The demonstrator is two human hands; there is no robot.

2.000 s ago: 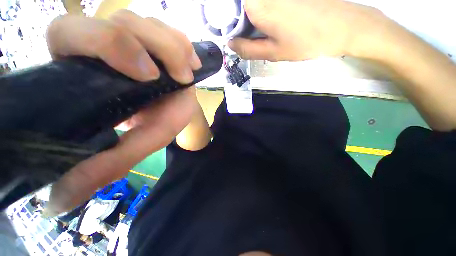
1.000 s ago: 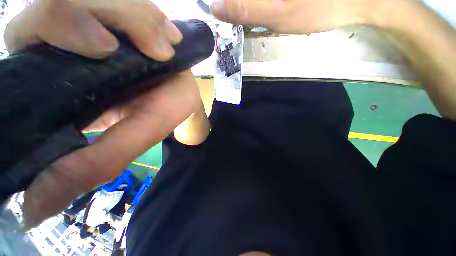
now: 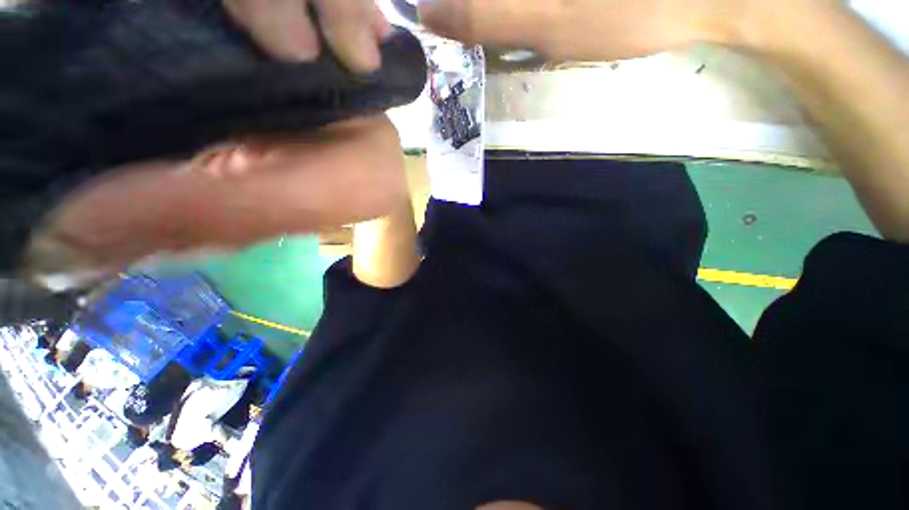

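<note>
My left hand point(image 3: 239, 189), large and close to the camera, grips a thick black electric screwdriver point(image 3: 199, 90). The tool lies across the upper left, its rounded end beside the device handle; whether they touch is unclear. The white device body point(image 3: 458, 179) points down over the bench edge, with its open handle showing a dark cluster of internal parts point(image 3: 454, 118). My right hand point(image 3: 568, 25) is at the top edge, over the device's upper end, holding it. The device head is mostly cut off or hidden. The screwdriver's working tip is not visible.
The pale bench edge point(image 3: 648, 134) runs across the top. Below are the dark-clothed lap and the green floor point(image 3: 743, 214) with a yellow line. Blue crates point(image 3: 150, 314) and cluttered white racks lie at lower left. A person in a white top point(image 3: 204, 413) is there.
My left hand and the screwdriver have risen, and the tool lies flatter, uncovering the blue crates. The device and right hand moved up from the first frame, then stayed nearly still.
</note>
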